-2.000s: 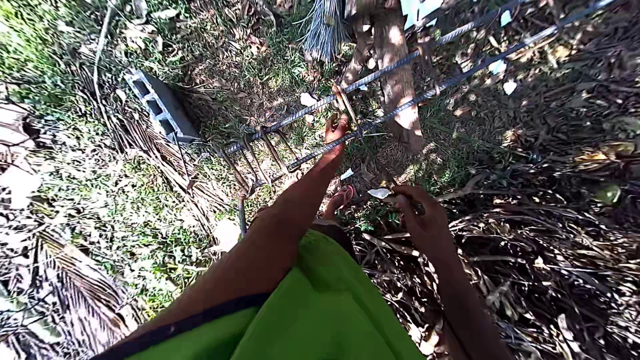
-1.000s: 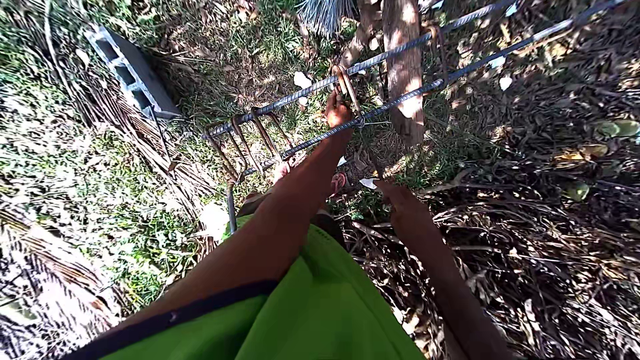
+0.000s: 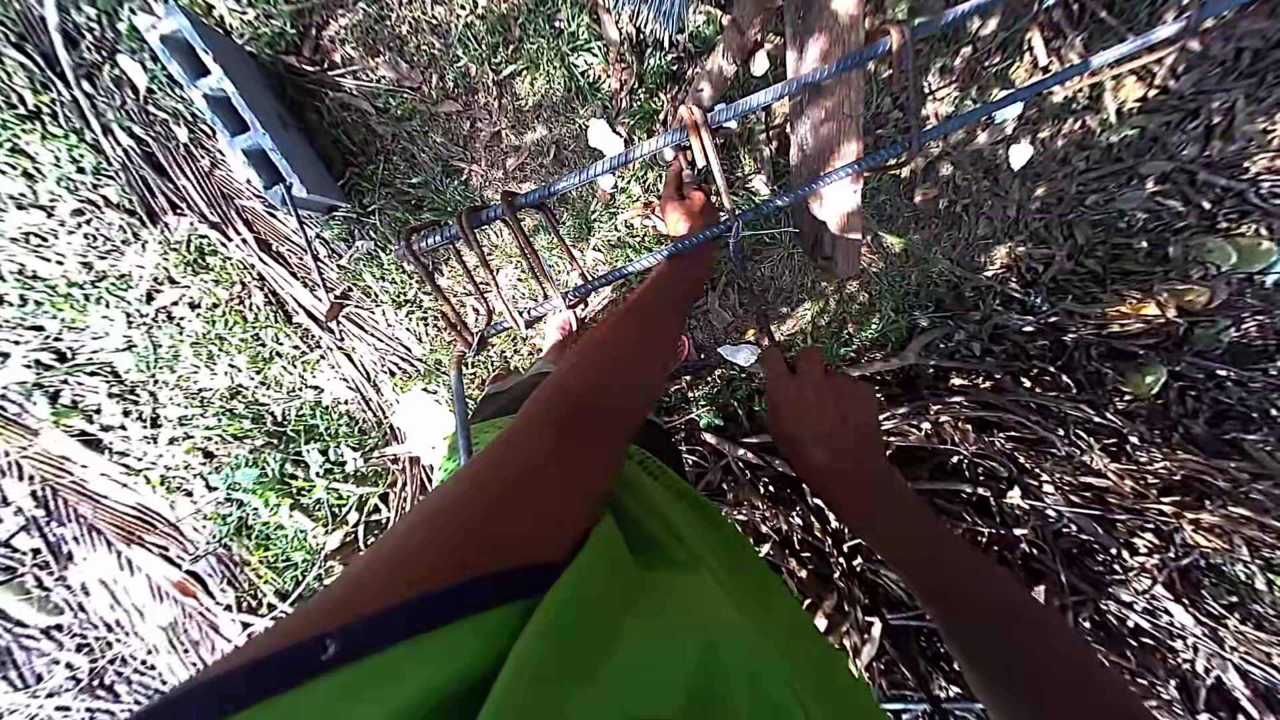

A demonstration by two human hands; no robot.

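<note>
Two long ribbed steel rebars, the far one point(image 3: 620, 160) and the near one point(image 3: 640, 262), run side by side from centre left to upper right. Between them, my left hand point(image 3: 688, 205) reaches over the near bar and is at the bent steel stirrup point(image 3: 708, 155); its grip is hard to make out. A thin tie wire point(image 3: 765, 231) loops round the near bar beside that stirrup. My right hand point(image 3: 820, 400), fingers curled, holds a thin dark tool point(image 3: 762, 318) below the near bar. More rusty stirrups point(image 3: 525, 245) hang at the left end.
A hollow concrete block point(image 3: 245, 110) lies at the upper left. A wooden post point(image 3: 828, 130) stands behind the bars, with another stirrup point(image 3: 908, 90) to its right. Dry palm fronds point(image 3: 110, 500) and leaf litter point(image 3: 1080, 480) cover the ground on both sides. My foot point(image 3: 558, 328) is under the bars.
My right hand has closed in beneath the near bar, with the thin tool now upright from it. My left hand stays at the same stirrup.
</note>
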